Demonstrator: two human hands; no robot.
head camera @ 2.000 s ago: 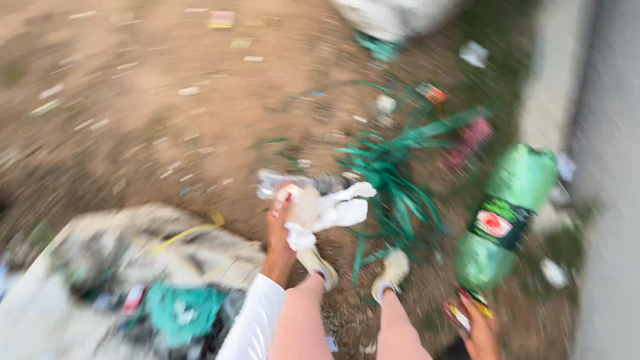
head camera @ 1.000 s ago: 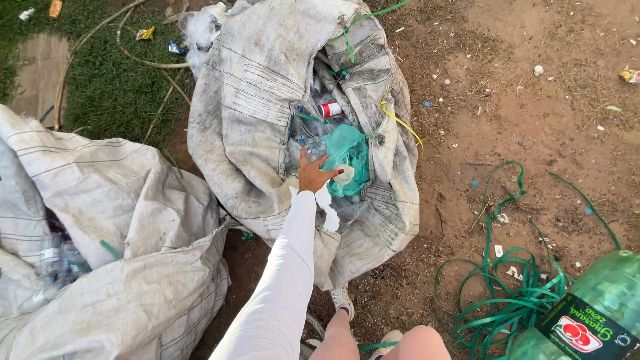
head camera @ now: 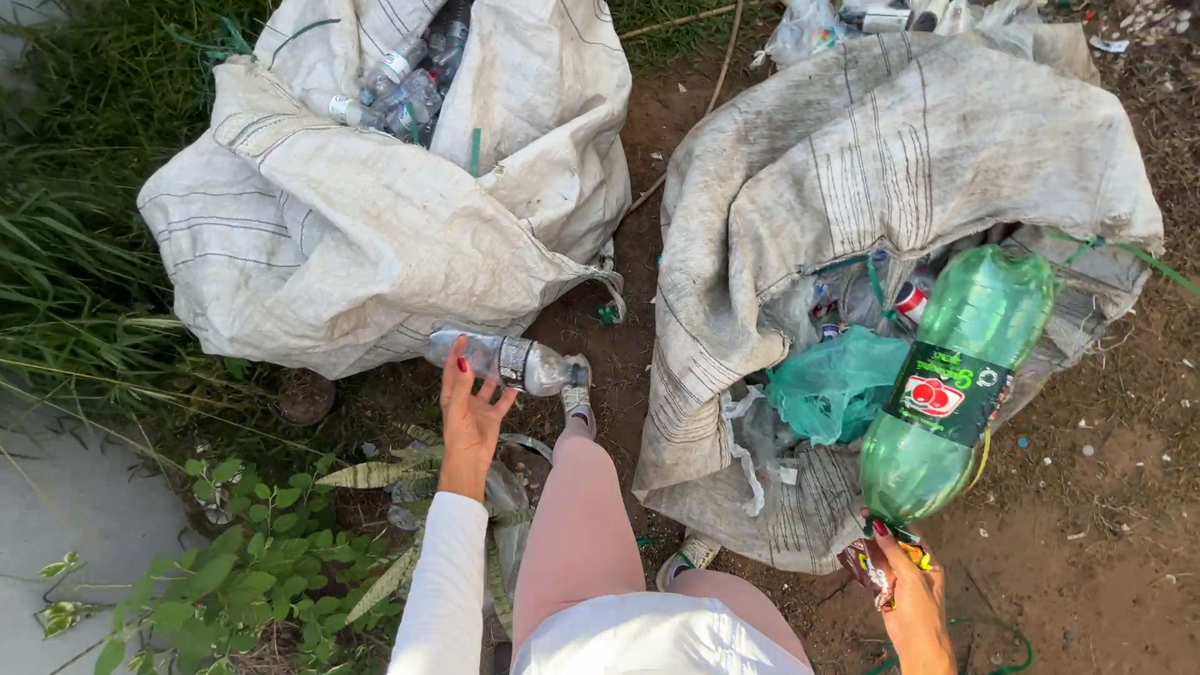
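My left hand [head camera: 471, 412] holds a small clear plastic bottle [head camera: 506, 361] with a dark label, just below the near edge of a white woven sack [head camera: 375, 234] that holds clear bottles. By its neck, my right hand [head camera: 909, 586] grips a large green plastic soda bottle [head camera: 956, 384], along with crumpled snack wrappers [head camera: 872, 569]. The green bottle is tilted over the right woven sack [head camera: 900, 131]. Inside that sack lie a teal plastic bag [head camera: 834, 382], a red and white can [head camera: 910, 302] and clear plastic.
A leafy plant [head camera: 244, 544] and long grass [head camera: 66, 244] grow at the left beside a pale surface [head camera: 75, 516]. A stick [head camera: 727, 66] lies between the sacks. Clear plastic bags [head camera: 811, 28] and litter are at the top right. Green strapping [head camera: 1012, 647] lies at the lower right.
My left hand was over the right sack's opening and is now by the left sack, holding a clear bottle. The green bottle, low at the right before, is now above the right sack. The view has shifted.
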